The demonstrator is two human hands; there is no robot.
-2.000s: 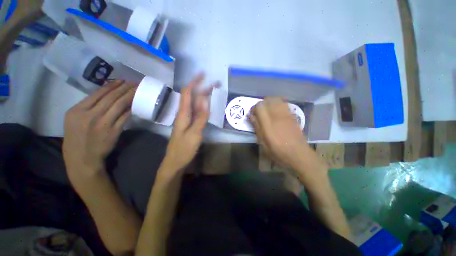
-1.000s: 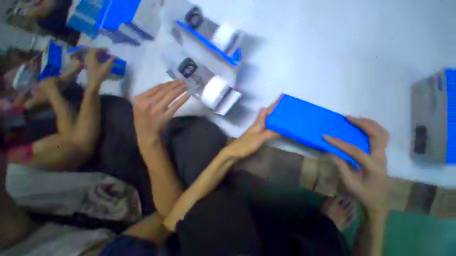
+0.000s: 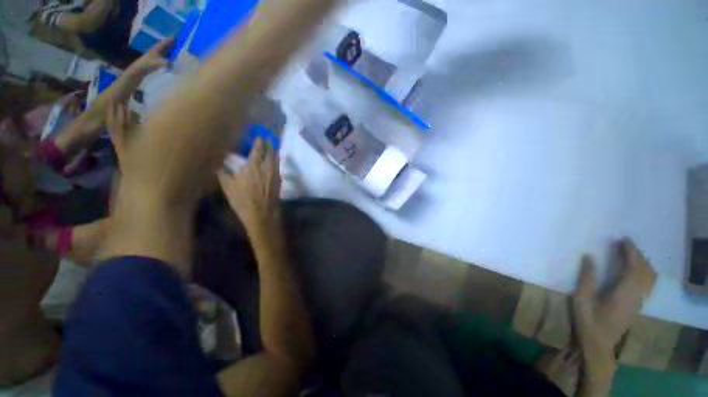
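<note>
My right hand (image 3: 613,298) is blurred at the table's front edge, lower right, with fingers apart and nothing seen in it. A large bare forearm in a navy sleeve, seemingly my left, crosses the upper left; its hand is past the top edge. Left of centre, an open retail carton (image 3: 312,136) holds a black square fan (image 3: 339,129) and a white round-ended part (image 3: 386,170). Behind it is another open carton with a blue-edged flap (image 3: 376,89) and a black square fan (image 3: 349,48).
A neighbour's hand (image 3: 252,186) is beside a blue object at left. Another person's hands and blue boxes show at upper left. A grey-white carton (image 3: 697,221) is cut off at the right edge. The table's slatted wooden edge (image 3: 481,291) runs along the front.
The closed blue box that was between my hands is no longer seen in them. My right hand is now empty, and the left arm has swung up and left. The view has turned left.
</note>
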